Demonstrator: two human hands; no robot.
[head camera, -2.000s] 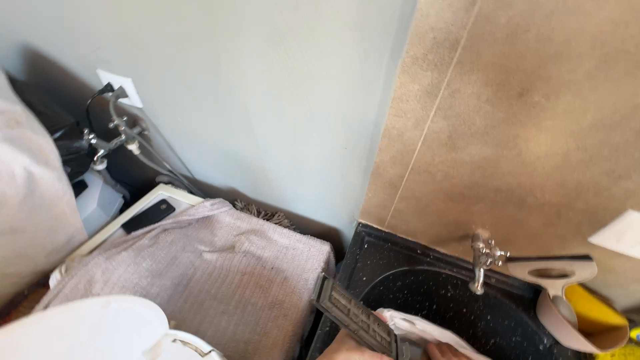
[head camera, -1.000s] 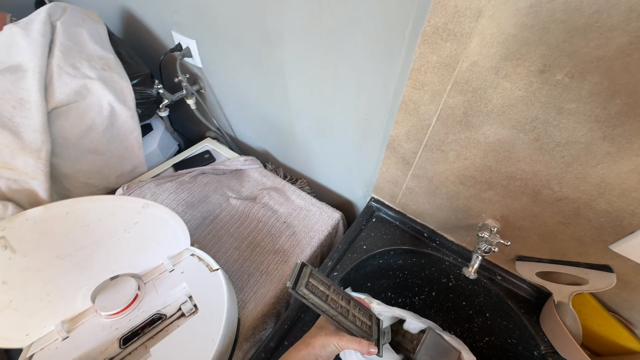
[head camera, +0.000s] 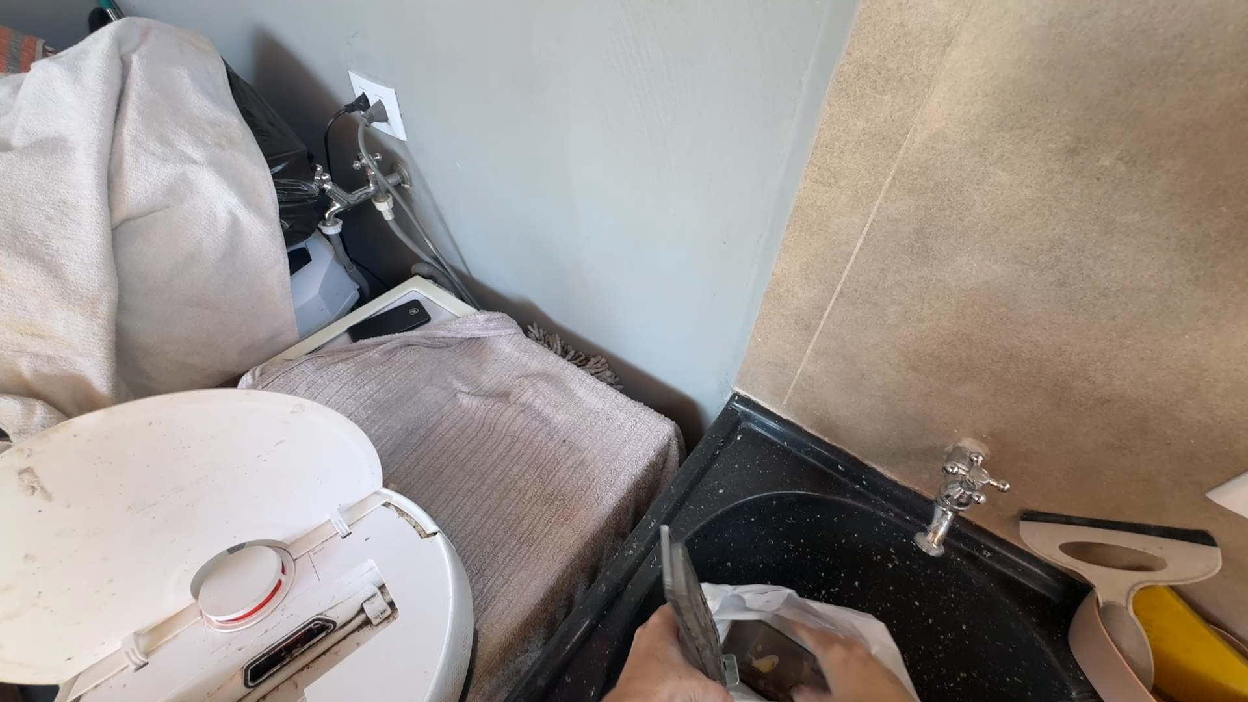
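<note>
At the bottom, over the black speckled sink (head camera: 809, 536), my left hand (head camera: 663, 663) holds a grey filter panel (head camera: 692, 604) on edge. My right hand (head camera: 848, 668) is at a translucent dustbin box (head camera: 770, 663) inside a white plastic bag (head camera: 760, 600); it is blurred, and its exact hold on the box cannot be told. A white robot vacuum (head camera: 429, 604) with its lid (head camera: 175, 507) raised lies at the lower left, its surface dusty.
A chrome tap (head camera: 951, 497) juts over the sink. A squeegee (head camera: 1121, 556) and a yellow item (head camera: 1185, 643) stand at the right. A towel (head camera: 507, 419) covers an appliance with a black phone (head camera: 390, 319) on it. Hoses (head camera: 419, 234) hang by the wall.
The filter panel was tilted with its pleated face showing and now stands nearly edge-on. My right hand has come into view at the box. The view has shifted since two seconds ago.
</note>
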